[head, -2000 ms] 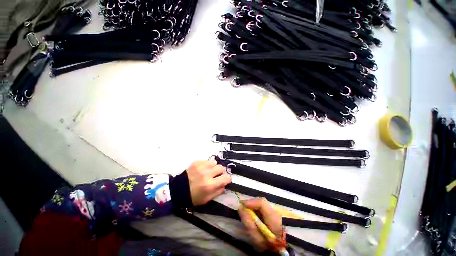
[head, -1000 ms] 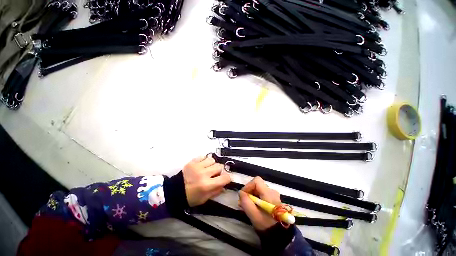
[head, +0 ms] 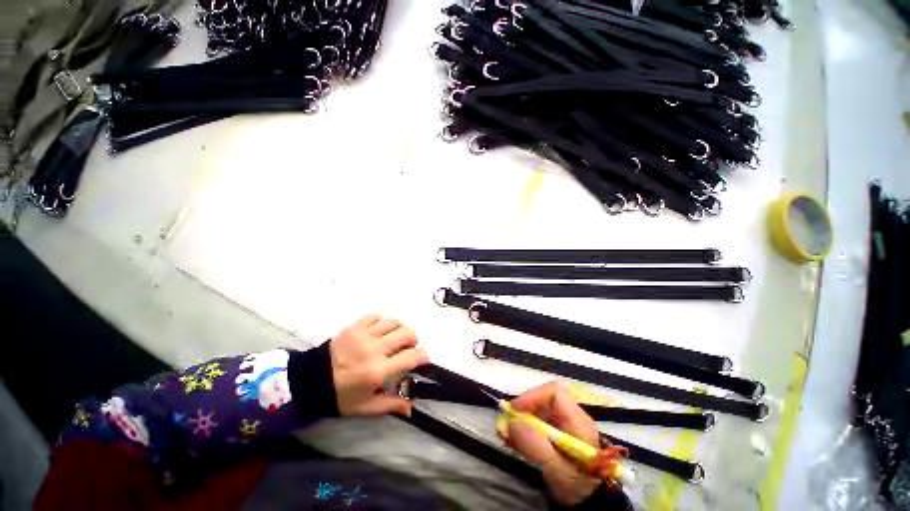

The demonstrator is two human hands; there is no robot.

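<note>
My left hand [head: 377, 365] lies at the left end of a black webbing strap [head: 461, 387], its fingers at the tab beside the silver ring [head: 405, 387]. Whether the fingers pinch the tab is hard to tell. My right hand [head: 552, 435] holds a slim yellow pointed tool [head: 571, 442] like a pencil, its thin tip over the strap near that end and its orange-red wrapped rear toward the lower right. Another strap [head: 469, 446] runs below, partly under my right hand. Several straps with end rings [head: 624, 381] lie in a row beyond my hands.
A large heap of black straps [head: 609, 90] lies at the far side. More strap bundles [head: 215, 85] lie far left beside olive-grey material [head: 45, 60]. A yellow tape roll [head: 799, 228] stands at the right, with yellow tape strips [head: 788, 429] on the table. Black straps [head: 886, 319] lie at the right edge.
My left hand has moved off the previous strap end to the one nearer me. That previous strap's left ring now shows uncovered. My right hand and tool have shifted right and nearer.
</note>
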